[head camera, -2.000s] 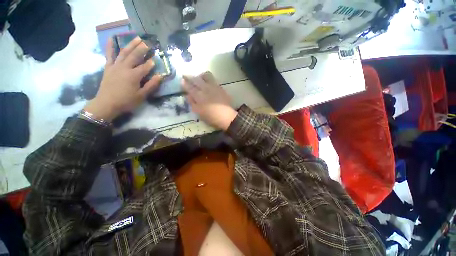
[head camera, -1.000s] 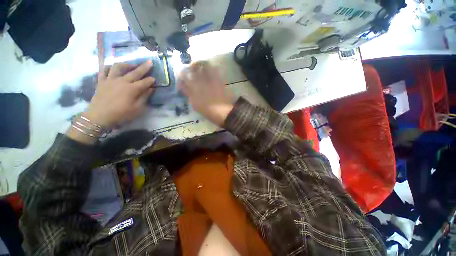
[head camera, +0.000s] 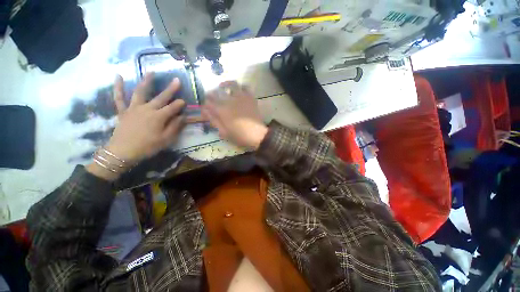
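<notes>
The clear blue-grey sewing template (head camera: 165, 64) lies flat on the white table, its slotted outline beside the needle area (head camera: 216, 64) of the sewing machine. Its orange-red edge strip now faces me, partly under my hands. My left hand (head camera: 149, 122) rests spread on the template's near left part, fingers apart. My right hand (head camera: 235, 113) is blurred and lies at the template's near right corner; whether its fingers grip the edge cannot be told.
The grey-white machine head (head camera: 251, 20) spans the top. Black-handled scissors (head camera: 283, 60) lie at a long black pouch (head camera: 311, 94) on the right. A black stack (head camera: 45, 31) and a dark flat piece (head camera: 17, 137) lie left. Red fabric (head camera: 413, 165) hangs beyond the table's right edge.
The template has turned under the needle area; its orange-red strip has gone from the far left side to the near side. My left hand has shifted right and its fingers have spread.
</notes>
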